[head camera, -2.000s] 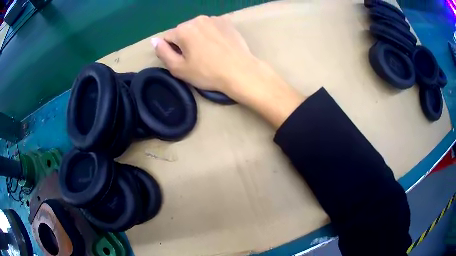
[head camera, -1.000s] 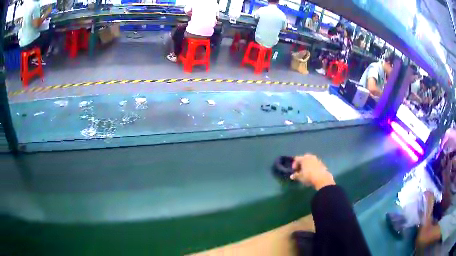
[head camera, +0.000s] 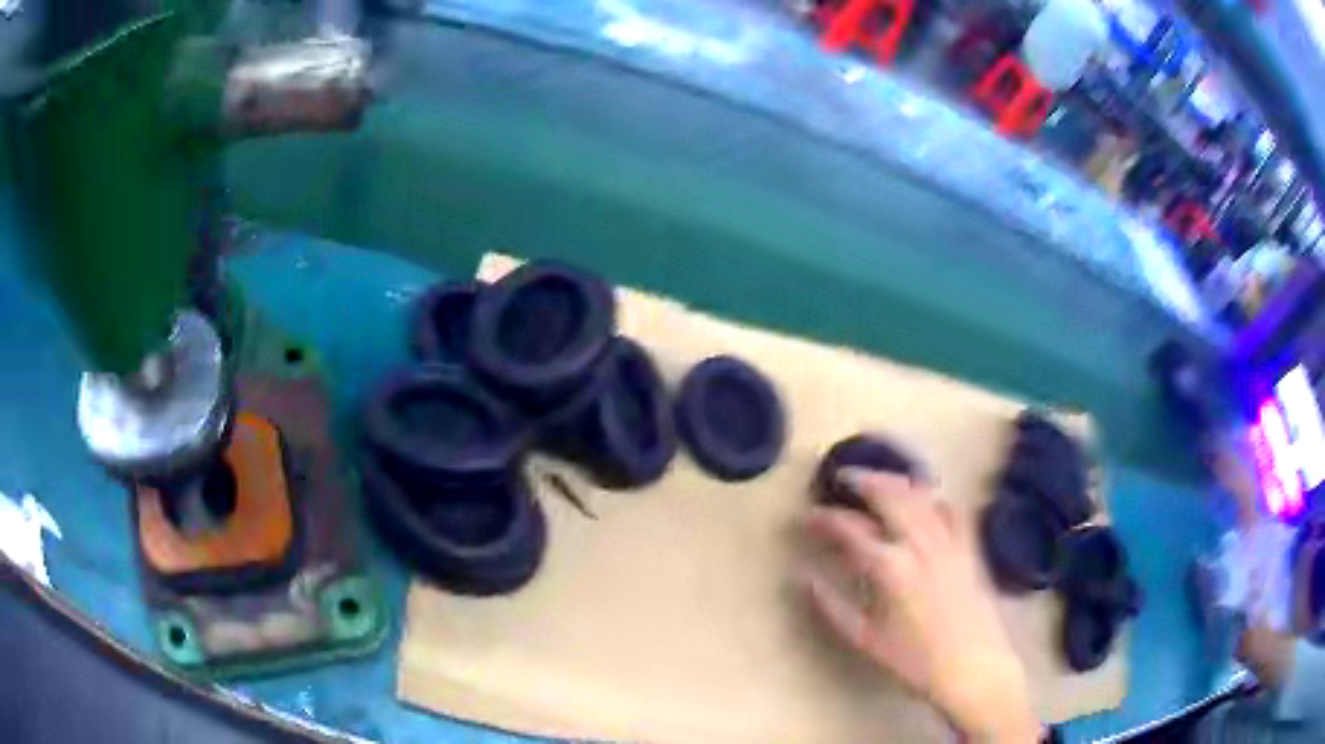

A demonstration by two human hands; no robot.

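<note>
My right hand (head camera: 908,589) is blurred over the cardboard sheet (head camera: 683,611), its fingers overlapping the near edge of a black oval ear pad (head camera: 869,462). Whether the fingers grip it is unclear. Another ear pad (head camera: 731,419) lies flat alone to the left. A pile of ear pads (head camera: 541,329) lies at the sheet's left end, some overlapping. A smaller cluster of ear pads (head camera: 1026,538) lies at the right end. My left hand is not in view.
The green hand press (head camera: 102,189) stands at far left, its silver ram head (head camera: 153,400) over an orange-brown fixture (head camera: 250,502). A dark green conveyor belt (head camera: 814,298) runs behind the sheet. Red stools (head camera: 1013,95) stand beyond.
The view has swung down and left from the belt and hall to the bench and press. My right hand, which held an ear pad over the belt, is now over the cardboard.
</note>
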